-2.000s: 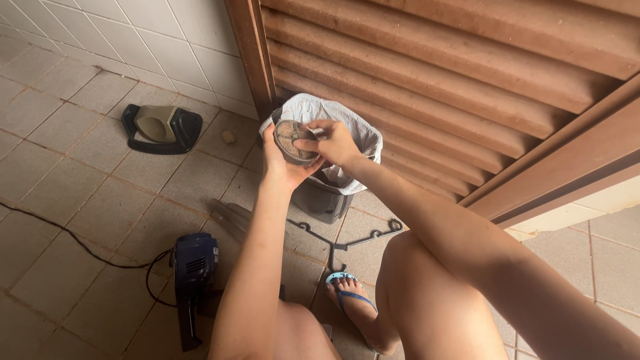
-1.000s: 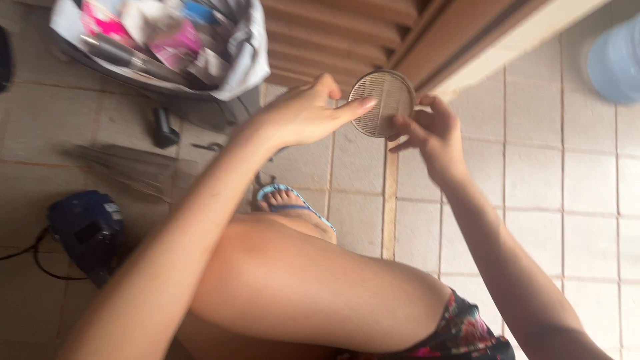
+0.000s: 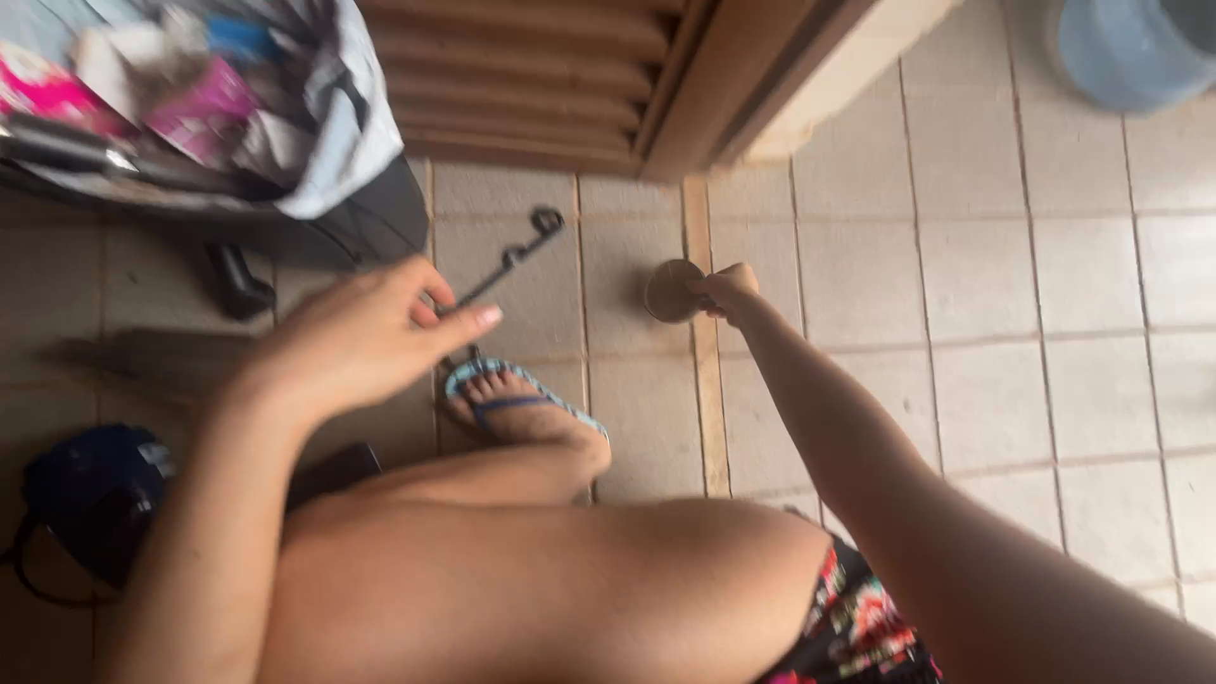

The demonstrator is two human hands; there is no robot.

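Note:
My right hand (image 3: 730, 293) pinches the edge of a round, flat grille-like disc (image 3: 673, 291) low over the tiled floor, beside a narrow threshold strip; whether the disc touches the floor I cannot tell. Blurred in the left part of the view, my left hand (image 3: 380, 328) is empty, its thumb stretched out and its fingers curled but apart from it. Just beyond its thumb a thin dark hook-ended bracket (image 3: 508, 258) lies on the floor. My foot in a blue flip-flop (image 3: 513, 404) rests below that bracket.
A dark bin with a white liner (image 3: 366, 142), full of wrappers and waste, stands upper left. Beside it runs a brown louvred door (image 3: 522, 85). A dark blue appliance (image 3: 95, 494) with a cord sits lower left. A light blue tub (image 3: 1126, 52) stands upper right.
Two seconds ago both hands held the disc over the bin. My left hand has let go of it, and my right hand has carried it down toward the floor. The view has swung right.

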